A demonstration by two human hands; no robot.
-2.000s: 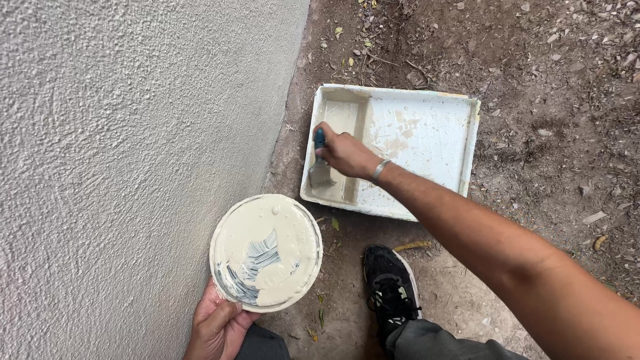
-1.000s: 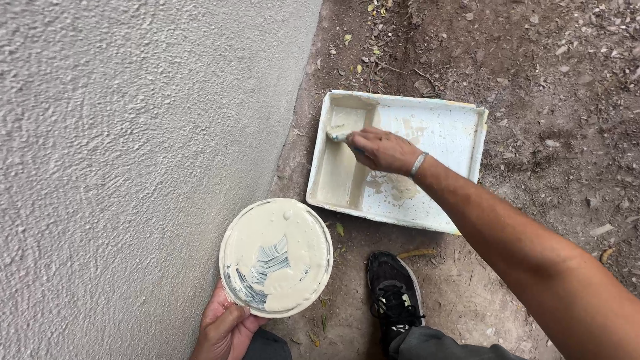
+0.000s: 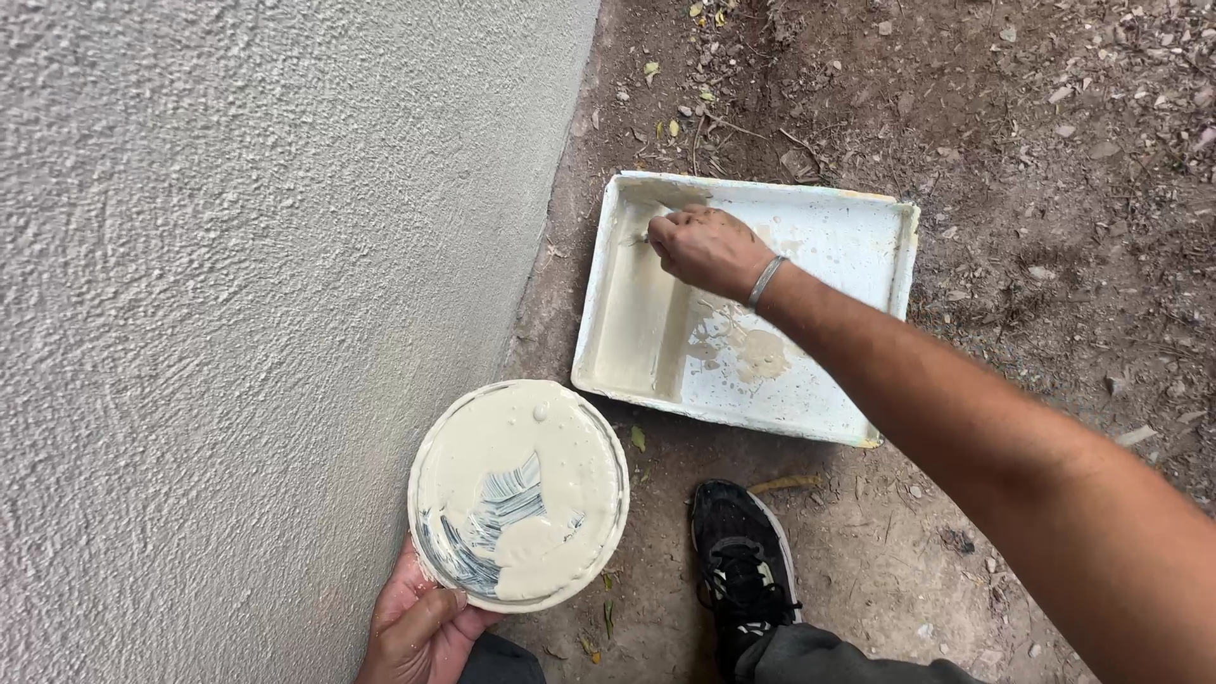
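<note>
My left hand [image 3: 425, 622] grips the lower rim of a round lid [image 3: 560, 456] coated in cream paint, with brush streaks showing a dark surface. Over the left part of a white paint tray [image 3: 807, 399], my right hand [image 3: 708, 249] is closed around a paintbrush that is mostly hidden beneath the fingers. Cream paint [image 3: 632, 323] lies in the tray's deep well, and splotches of it mark the sloped part. The tray rests on the ground, above and to the right of the lid.
A rough-textured, light grey wall [image 3: 237, 285] rises along the left side, close to the lid and tray. Bare soil [image 3: 1045, 237] with stones, twigs and leaves surrounds the tray. A black shoe [image 3: 746, 560] stands just below it.
My right hand has moved with the brush from the lower part of the tray's well up to its top end. My left hand keeps hold of the lid.
</note>
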